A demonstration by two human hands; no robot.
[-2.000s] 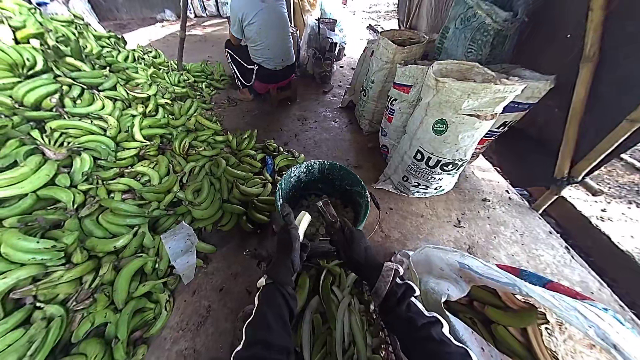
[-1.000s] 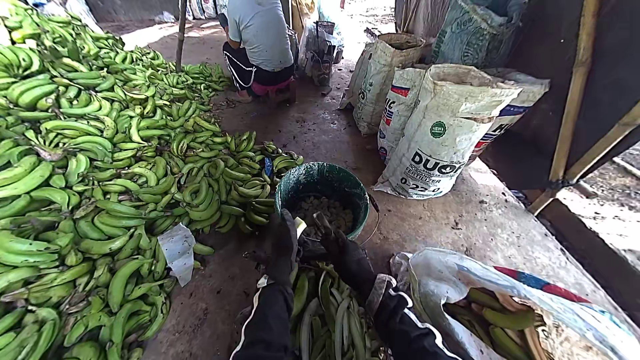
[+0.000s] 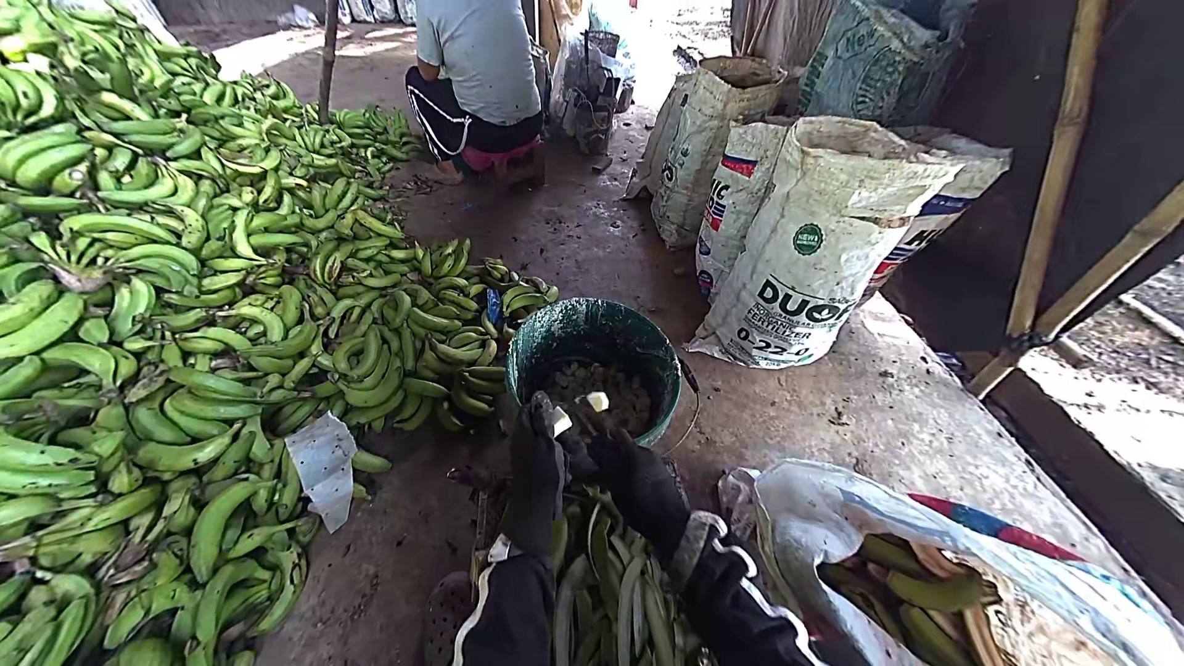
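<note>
My left hand (image 3: 535, 462), in a dark glove, holds a pale piece of peeled banana (image 3: 561, 422) at the near rim of a green bucket (image 3: 594, 319). Beside it my right hand (image 3: 638, 481), also gloved, has its fingers bent toward the bucket; whether they grip a tool is hidden. Another pale piece (image 3: 598, 401) shows just beyond the fingers, over the brownish contents of the bucket. Below my hands, between my forearms, lie long green banana peels (image 3: 615, 592).
A large heap of green bananas (image 3: 213, 351) covers the left side. An open sack (image 3: 832, 518) holding green and brown pieces lies at the lower right. Upright white sacks (image 3: 805, 250) stand beyond the bucket. A person (image 3: 481, 74) crouches farther back.
The pale banana piece at my left hand looks shorter than two seconds ago, and a separate piece now shows over the bucket. My hands stay near its near rim.
</note>
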